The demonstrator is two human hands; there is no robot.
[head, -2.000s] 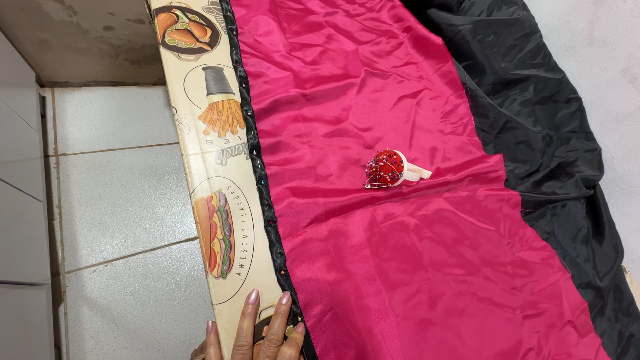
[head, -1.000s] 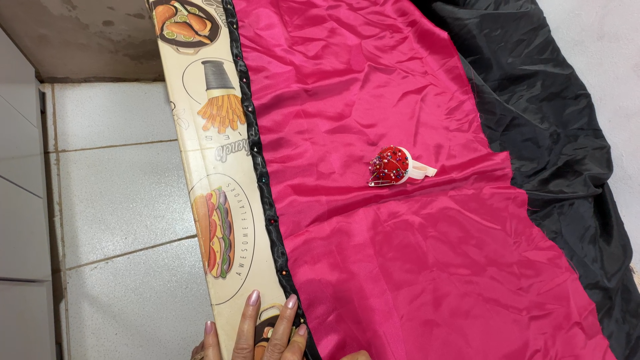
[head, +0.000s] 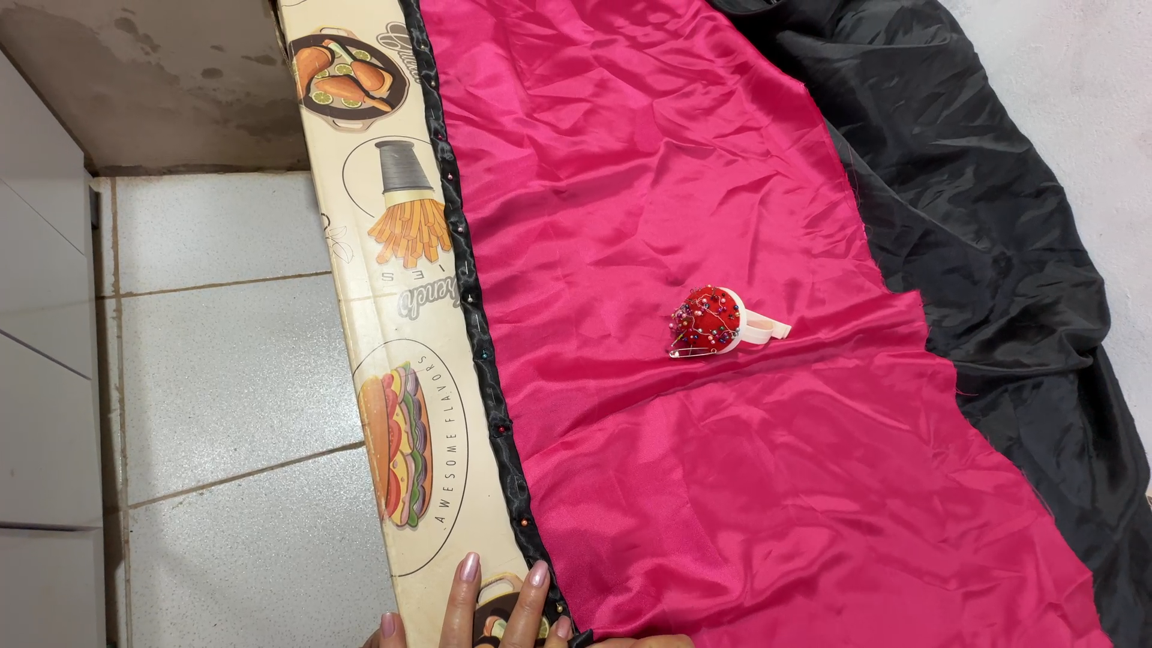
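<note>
Pink satin fabric point(head: 738, 486) lies spread out, its left edge bound by a folded black satin strip point(head: 484, 351) that several ball-head pins hold. My left hand point(head: 490, 603) rests flat at the bottom, fingers apart, one fingertip on the black strip. Only a small part of my right hand point(head: 643, 642) shows at the bottom edge, beside the lower end of the strip; its grip is hidden. A red pincushion point(head: 709, 319) with a white band, many pins and a safety pin sits on the pink fabric. Black fabric point(head: 981, 225) lies beyond its right edge.
Under the fabric is a table with a food-printed cover point(head: 360, 297), its edge running down the left side. White floor tiles point(head: 225, 360) show below that edge. Pale cabinet fronts point(head: 45, 360) stand at far left, and a stained wall point(head: 171, 81) is at upper left.
Part of my right hand shows at the bottom edge, where two seconds ago it was out of view. My left hand stays in nearly the same place.
</note>
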